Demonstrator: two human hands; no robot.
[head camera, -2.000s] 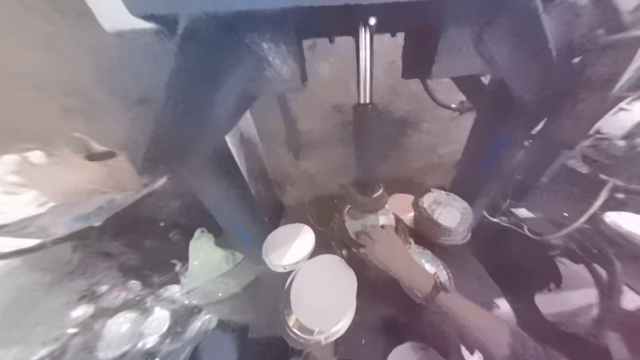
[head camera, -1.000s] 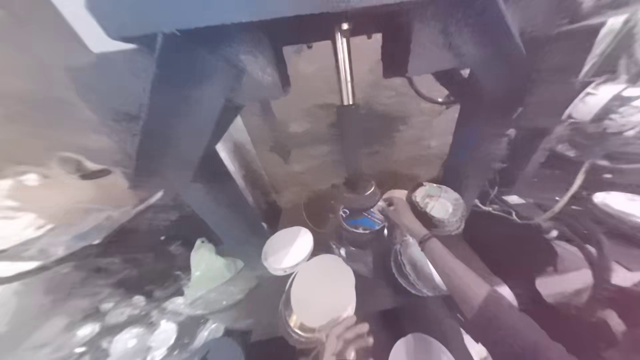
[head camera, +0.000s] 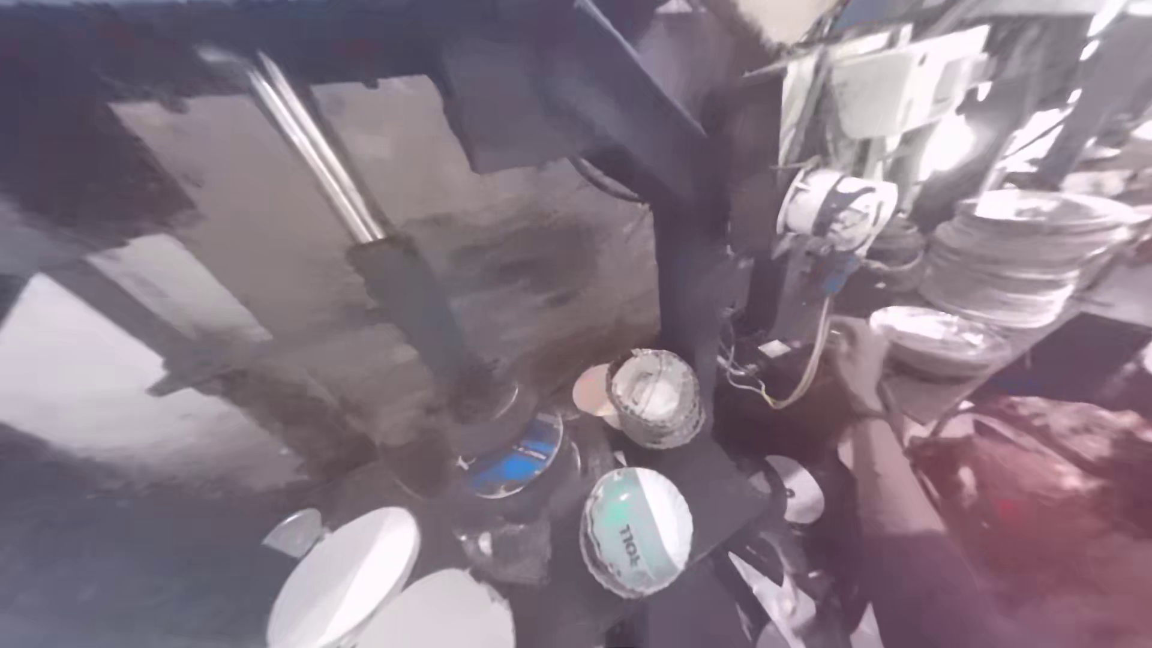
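My right hand is stretched out at the right, at the left edge of a shallow round metal dish; blur hides whether its fingers grip the rim. My left hand is out of view. A dark cylinder with a shiny metal rod comes down over a round die, where a blue printed piece shows. To the right of it are a round stack with a green and white printed top and a stack of silvery round pieces. White discs lie at the lower left.
A dark machine frame stands beside the cylinder. Behind my right hand are a tall stack of metal rounds, a white and dark cylindrical device and a loose cable. Reddish material lies at the lower right.
My right hand has left the die area and reached out to the right. My left hand, at the bottom edge a second ago, is out of view. The view has swung right.
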